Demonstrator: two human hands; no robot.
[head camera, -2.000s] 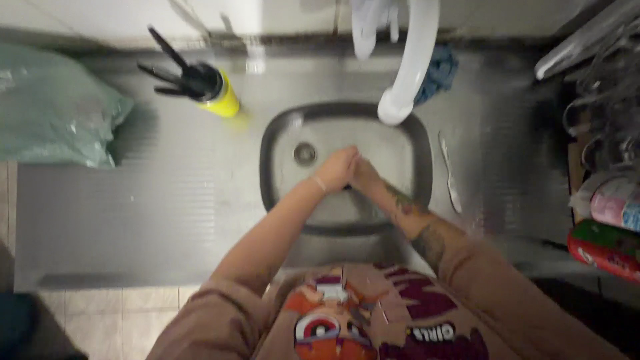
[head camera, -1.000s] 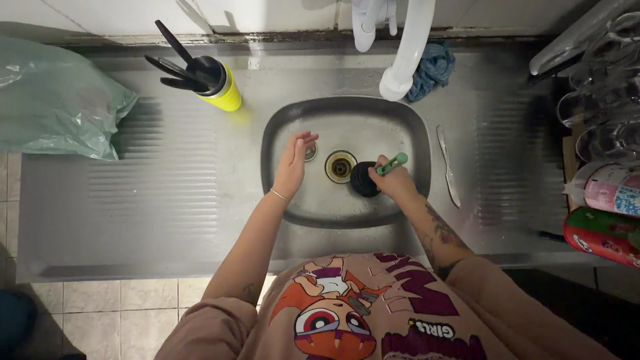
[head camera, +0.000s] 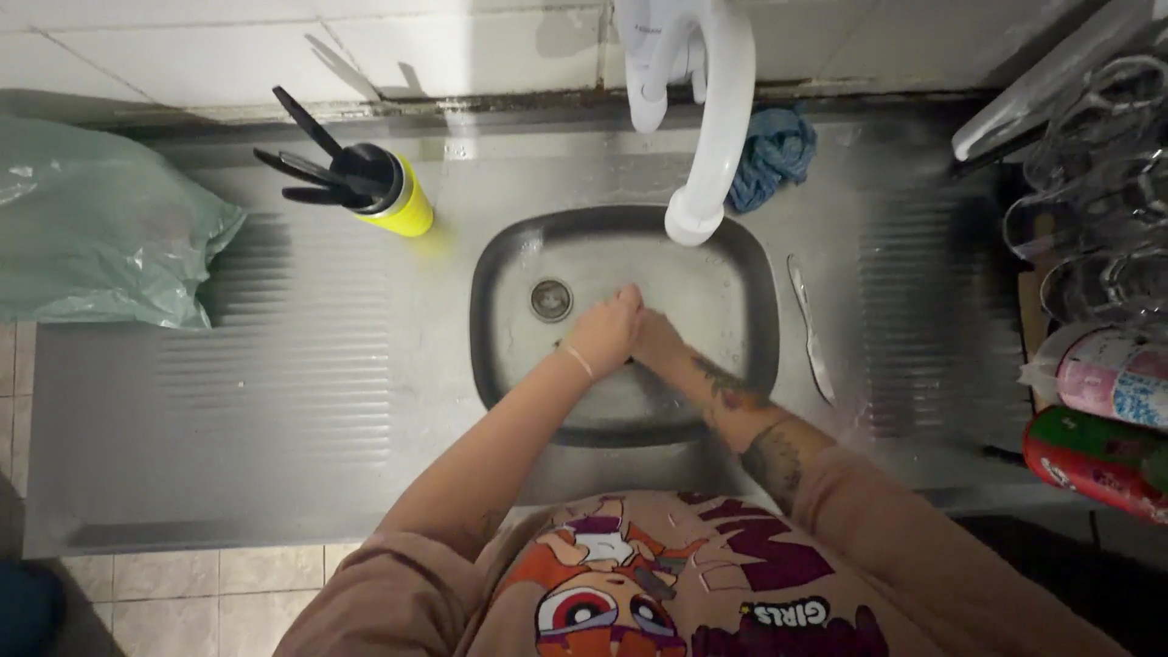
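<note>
Over the steel sink basin (head camera: 757, 383), my left hand (head camera: 604, 333) and my right hand (head camera: 659, 339) are together, fingers touching near the middle. What lies between or beneath them is mostly hidden; only a small dark bit shows under the hands. A round metal sink strainer (head camera: 551, 300) lies in the basin to the left of my left hand. The white curved faucet (head camera: 707, 155) reaches over the back right of the basin. No water stream can be made out.
On the left stand a green plastic bag (head camera: 100, 228) and a yellow cup (head camera: 409, 205) holding black-handled utensils. To the right are a blue cloth (head camera: 774, 157), a table knife (head camera: 810, 328), clear glasses (head camera: 1086, 210), a pink-labelled package (head camera: 1113, 370) and a red-green package (head camera: 1095, 456).
One second ago my hands were apart, the right holding a black round scrubber with a green handle near the open drain. Now they are together, and the scrubber and drain are not plainly visible.
</note>
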